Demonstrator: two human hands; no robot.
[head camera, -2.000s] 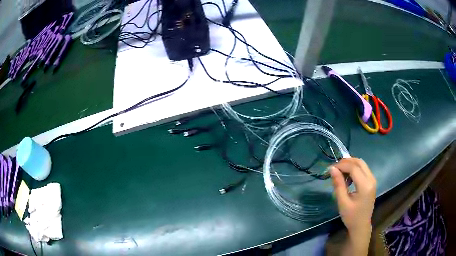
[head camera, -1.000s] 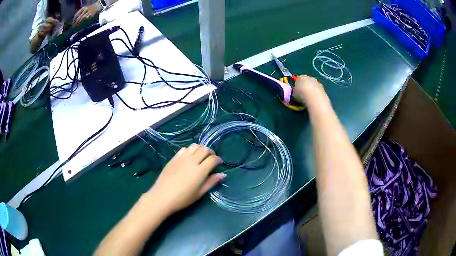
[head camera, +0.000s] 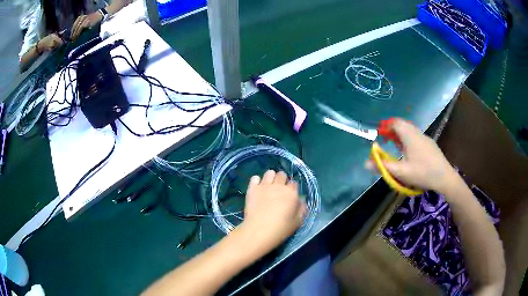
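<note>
A large coil of clear filament (head camera: 215, 193) lies on the dark-green bench. My left hand (head camera: 273, 203) is over the middle of the coil with its fingers curled; whether it pinches a strand is hidden. My right hand (head camera: 421, 159) holds the scissors (head camera: 352, 128) by their red and yellow loops, right of the coil, blades pointing left and blurred. A black and pink 3D pen (head camera: 283, 104) lies behind the coil, beside the post.
A black multi-port box (head camera: 99, 87) with cords sits on a white board (head camera: 72, 167). Also there: a grey post (head camera: 224, 52), a small filament coil (head camera: 369, 78), blue bins (head camera: 463, 45), a box (head camera: 359, 254) of pens, a light-blue container (head camera: 13, 266) and another person's hands (head camera: 87, 24).
My right hand has picked up the scissors and moved them right and nearer, off the bench spot by the pen. My left hand came in and moved over the coil's middle. The view has shifted right.
</note>
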